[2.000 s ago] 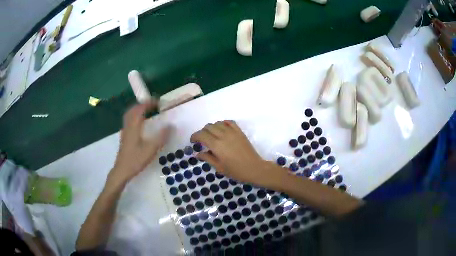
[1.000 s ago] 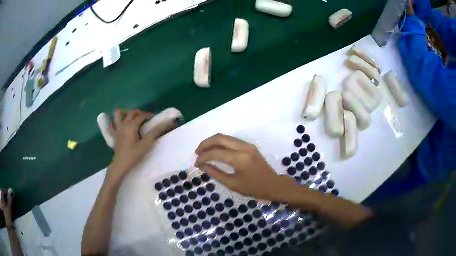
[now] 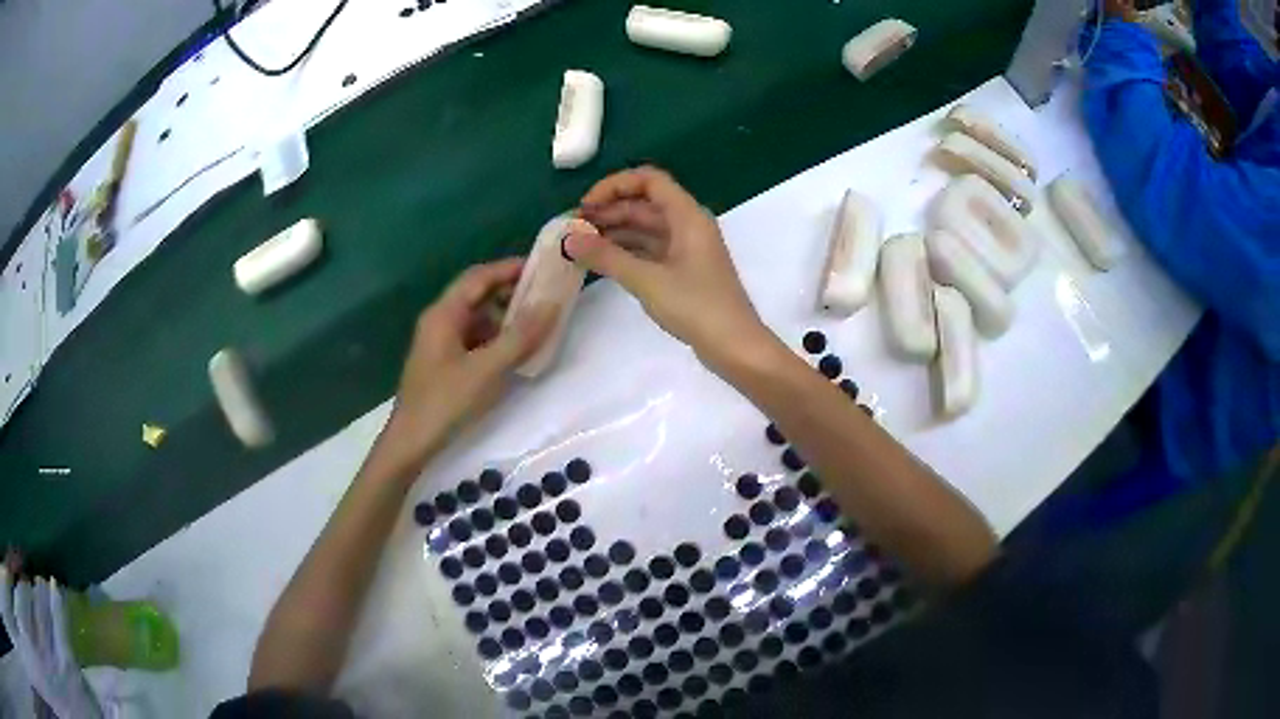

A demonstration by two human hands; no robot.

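Observation:
My left hand (image 3: pixel 470 337) holds an off-white plastic housing (image 3: pixel 545 298) by its lower part, tilted upright over the edge of the green belt. My right hand (image 3: pixel 667 260) is at the housing's upper end, with thumb and fingers pinching around it. A black adhesive pad (image 3: pixel 573 246) shows at that end under my right thumb. Whether the pad is fully down on the housing cannot be told. The clear sheet with rows of black pads (image 3: pixel 653 597) lies on the white table below my hands, partly covered by my right forearm.
The green conveyor belt (image 3: pixel 407 169) carries several spaced housings and a yellow scrap (image 3: pixel 153 436). Loose housings (image 3: pixel 910 295) lie at right on the table near a metal post (image 3: pixel 1043 49). A person in blue (image 3: pixel 1179 211) is at right. A green object (image 3: pixel 129 634) is at lower left.
My left hand has lifted a housing from the belt. My right hand has moved up from the pad sheet to that housing's end. Other belt housings have shifted left.

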